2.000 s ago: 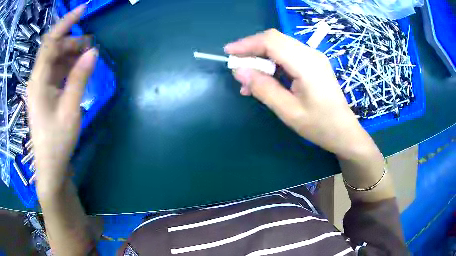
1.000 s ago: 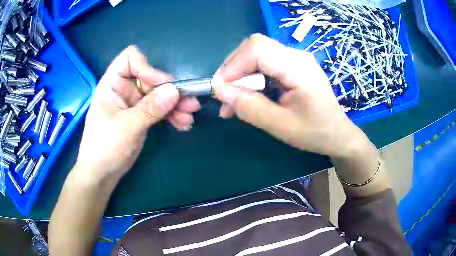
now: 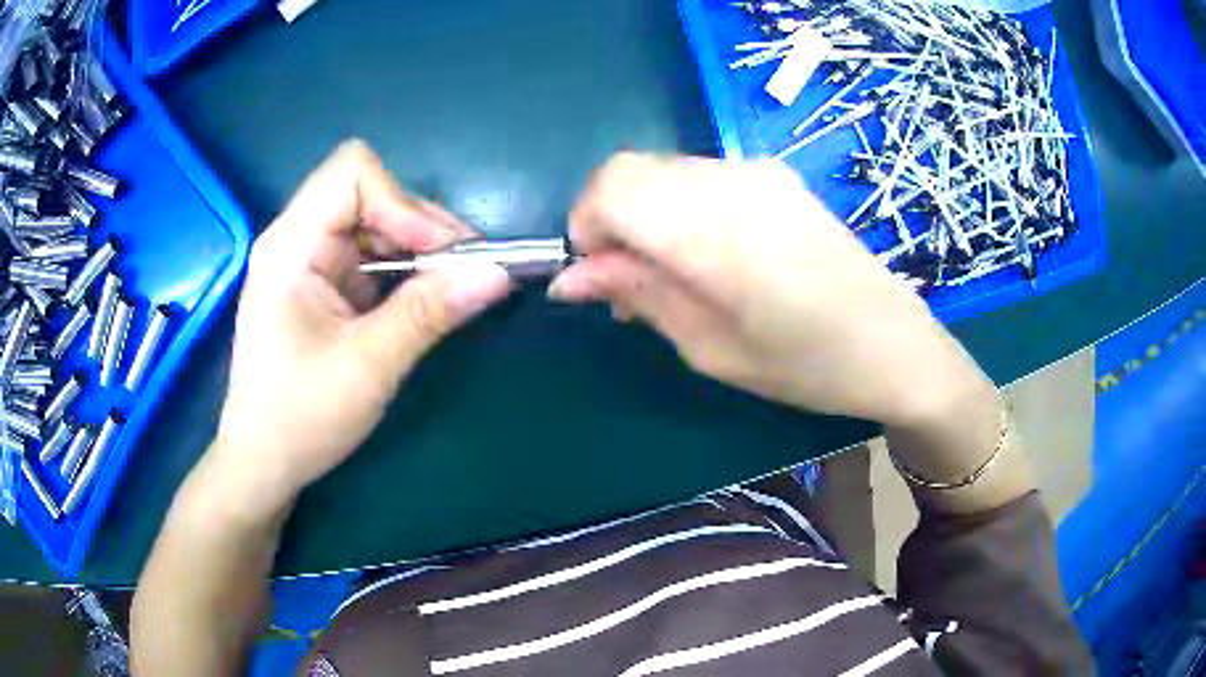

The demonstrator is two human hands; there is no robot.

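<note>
A shiny metal tube (image 3: 536,253) lies nearly level between my hands, above the green bench top. A thin pale rod (image 3: 392,266) sticks out to the left, in line with the tube. My left hand (image 3: 347,318) is shut on the tube, pinching its left part between thumb and fingers. My right hand (image 3: 741,271) has its thumb and fingertips closed around the tube's dark right end. The white sleeve does not show; whether it is inside my right hand cannot be seen.
A blue tray (image 3: 199,212) of short silver tubes is at the left, with clear plastic over its back part. A blue tray (image 3: 1087,238) of thin rods is at the right, with a white piece in it. Other blue trays are at the far left and far right.
Since two seconds ago my left hand has come from the left tray to the middle with a metal tube. The white sleeve has gone from view, and the rod now sticks out left past my left fingers.
</note>
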